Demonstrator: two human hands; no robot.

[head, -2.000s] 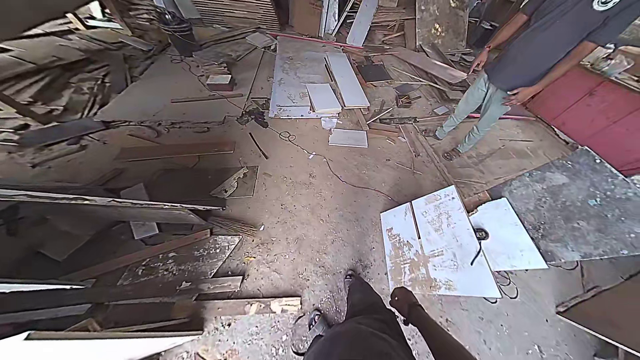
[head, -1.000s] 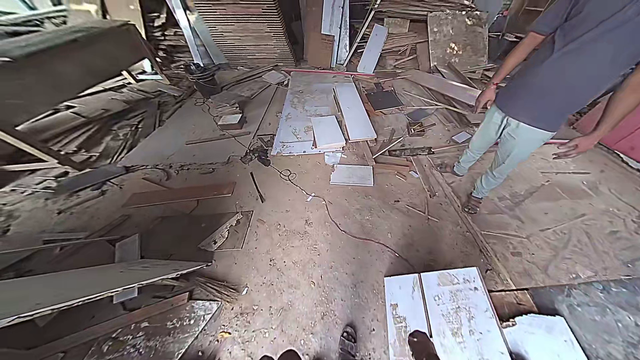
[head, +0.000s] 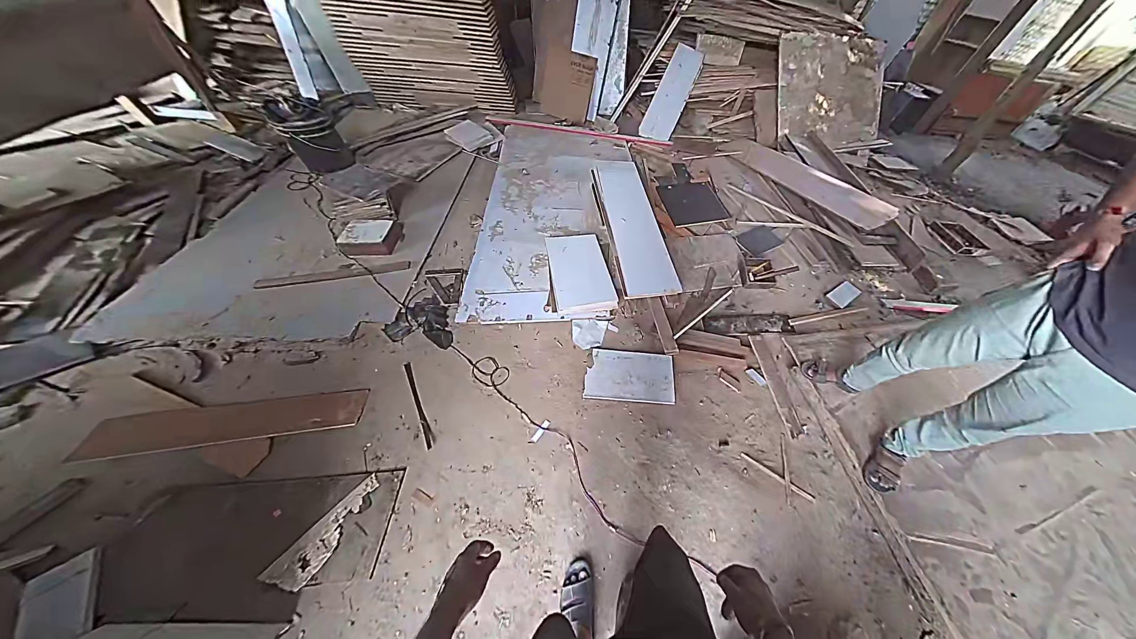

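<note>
My left hand (head: pixel 470 570) hangs low at the bottom centre, loosely curled, with nothing visible in it. To the right of my dark-clothed leg is my right hand (head: pixel 747 593), also seemingly empty, its fingers bent downward. Between the hands, my sandaled foot (head: pixel 577 590) stands on the dusty floor. A thin cable (head: pixel 581 475) runs past my leg, close to my right hand in the picture. Farther ahead, a small white board (head: pixel 629 376) lies flat. Beyond it a large white panel (head: pixel 524 213) carries a white square board (head: pixel 581 273) and a long white board (head: pixel 636 231).
A person in light trousers (head: pixel 985 390) stands at the right. Brown planks (head: pixel 222 424) and a dark panel (head: pixel 222 541) lie at the left. A black bucket (head: pixel 318 142) stands farther back, near stacked wood strips (head: pixel 422 49). Scrap wood covers much of the floor at right.
The view has shifted forward a lot, and the marked white panels at lower right have left it. My left hand has come into view. The other person's hand nearer me is out of view.
</note>
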